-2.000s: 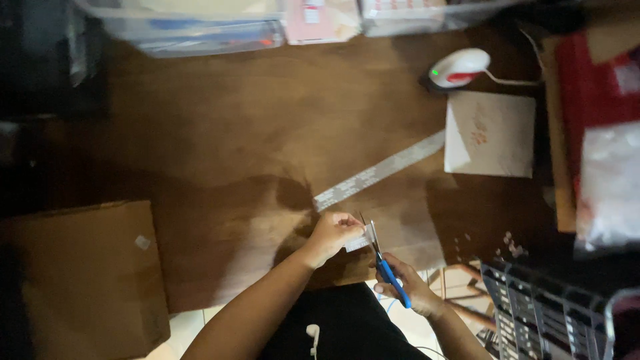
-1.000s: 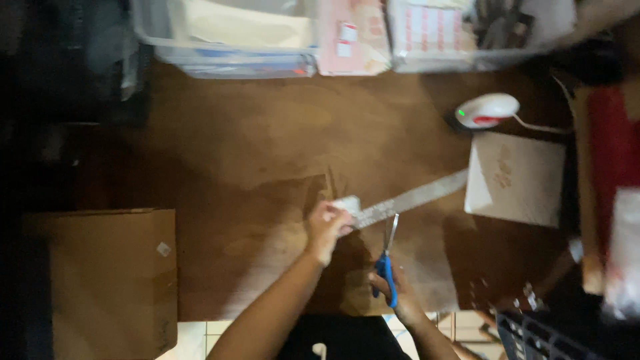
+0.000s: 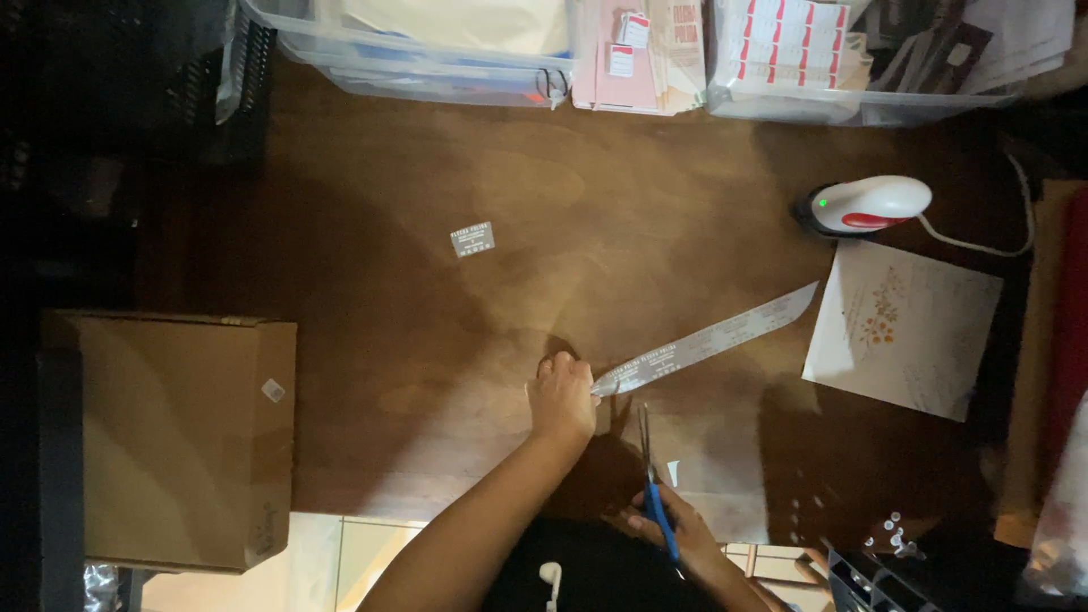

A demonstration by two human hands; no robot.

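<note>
My left hand [image 3: 561, 393] pinches the near end of a grey printed label strip [image 3: 710, 340], which runs up and right across the wooden table toward a square printed card [image 3: 901, 331]. In my right hand [image 3: 676, 527] are blue-handled scissors [image 3: 653, 489], their blades pointing away from me, just below the strip and not touching it. The blades look nearly closed. A cut rectangular label [image 3: 473, 240] with writing lies alone on the table, up and left of my left hand. A small white scrap [image 3: 673, 473] lies beside the scissors.
A cardboard box [image 3: 178, 442] stands at the left. Clear plastic bins [image 3: 442, 85] with papers and a pink folder [image 3: 625, 85] line the back. A white and red corded device [image 3: 875, 204] sits at the right, above the card. Small clear pieces [image 3: 892, 531] lie near the front edge.
A cut label now lies on the table. My left hand has gone from the scissor blades to the strip's end. The view has shifted.
</note>
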